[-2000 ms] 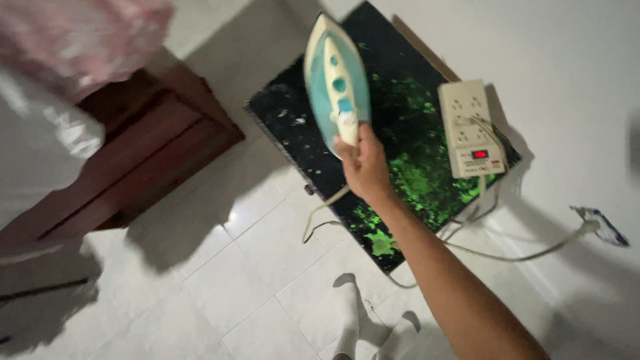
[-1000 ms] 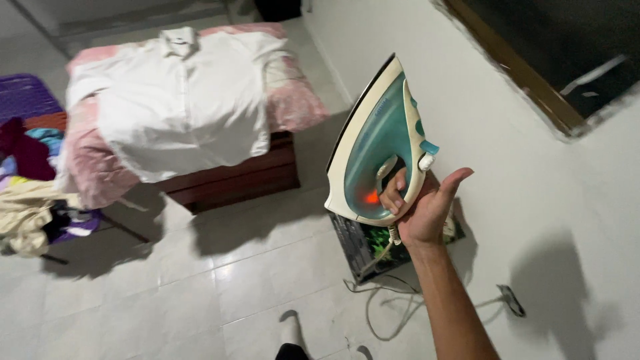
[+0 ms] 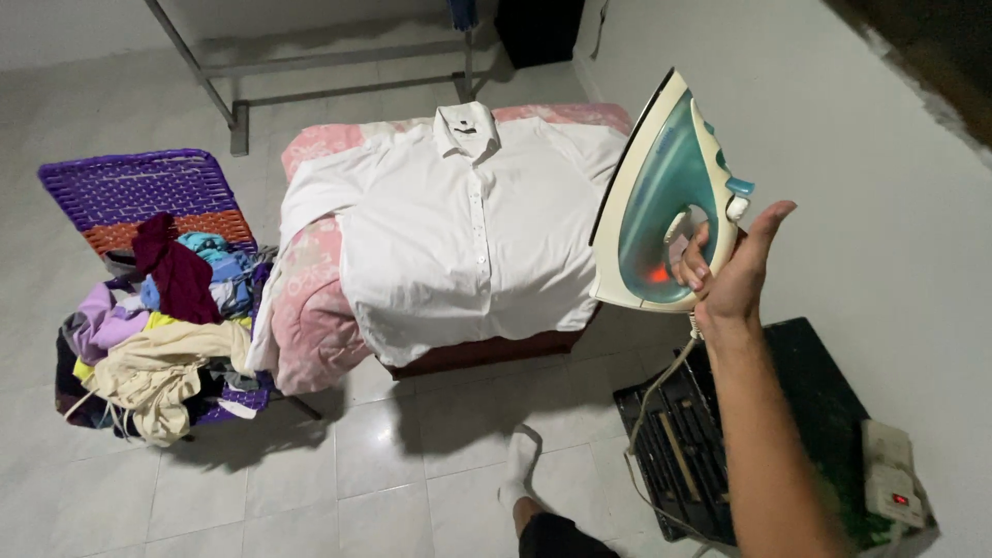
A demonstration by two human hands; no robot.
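Note:
My right hand (image 3: pixel 725 267) grips the handle of a white and teal steam iron (image 3: pixel 666 201), with my thumb sticking out. The iron is raised, its tip pointing up and its soleplate edge facing left, and a red light glows in its body. Its cord hangs from the heel toward the floor. To the left of the iron, a white button-up shirt (image 3: pixel 434 232) lies spread front up, collar at the far side, over a pink patterned blanket (image 3: pixel 314 318) on a dark red wooden piece of furniture (image 3: pixel 488 353). My left hand is out of view.
A purple and orange woven chair (image 3: pixel 139 190) at the left holds a heap of clothes (image 3: pixel 163 341). Right of my foot stands a black slatted crate or stand (image 3: pixel 674 449) with a power strip (image 3: pixel 891 473) by the wall. A metal rack (image 3: pixel 333 58) stands behind the blanket.
My right hand has lifted the iron off the black stand, where it was two seconds ago, and holds it raised. The view has swung toward the shirt and the chair.

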